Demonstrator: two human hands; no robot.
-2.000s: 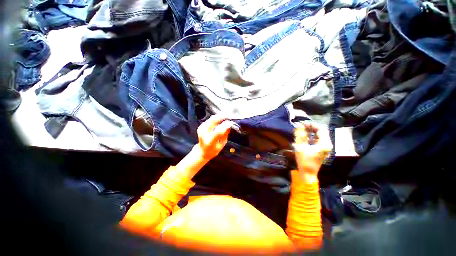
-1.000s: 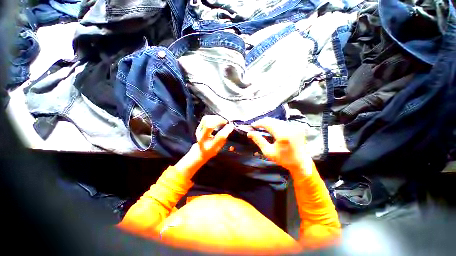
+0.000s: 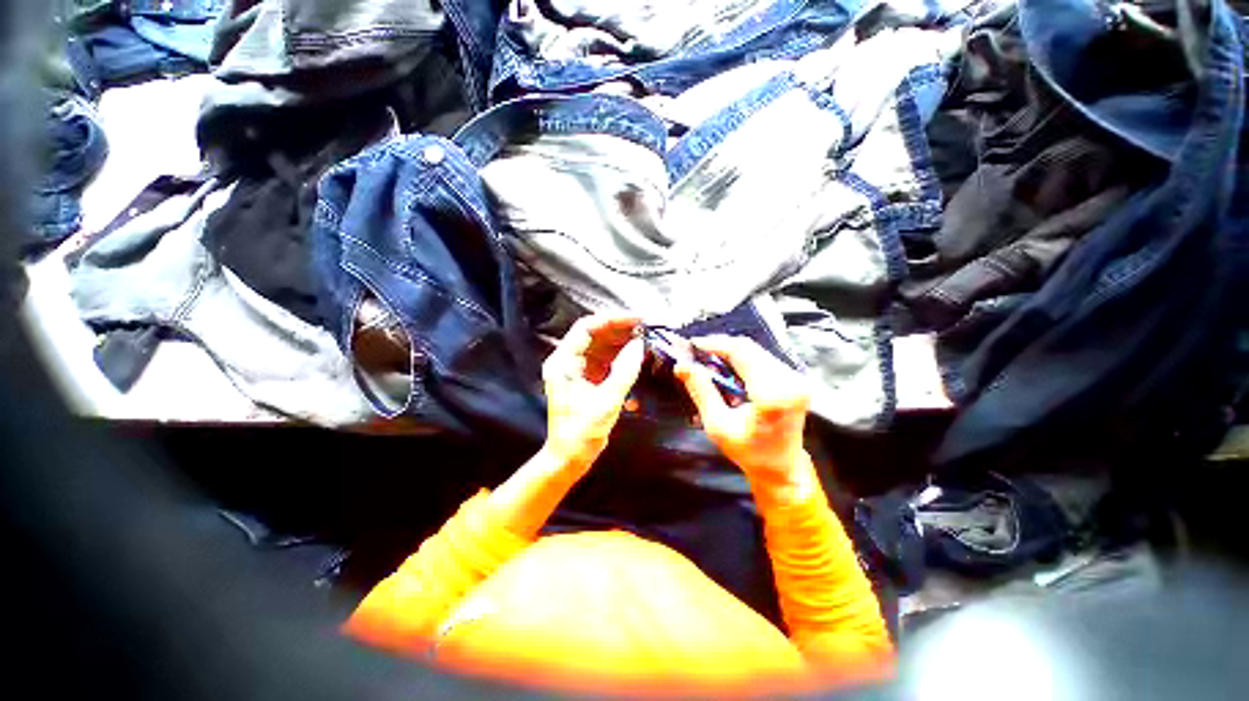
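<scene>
A denim garment (image 3: 589, 192), pale inside with blue edges, lies on the table's front part and hangs over its edge in front of me. My left hand (image 3: 593, 379) pinches the garment's dark edge between thumb and fingers. My right hand (image 3: 747, 400) is just right of it, closed around a small dark tool (image 3: 718, 373), probably thread snips, whose tip points at my left fingertips. Any thread between the fingertips is too small to tell. Small coppery dots show on the dark cloth below my hands.
A pale-topped table (image 3: 151, 117) carries heaped garments. A blue garment (image 3: 418, 260) lies left of centre, a grey one (image 3: 219, 295) farther left. Dark brown-black cloth (image 3: 1027, 178) and a tall dark-blue draped stack (image 3: 1096, 329) stand at right. More garments (image 3: 970, 520) lie below the table edge.
My right hand came in from the right to beside my left hand, and now shows the dark tool beyond its fingers. My left hand stays at the edge, with its fingers slightly more raised.
</scene>
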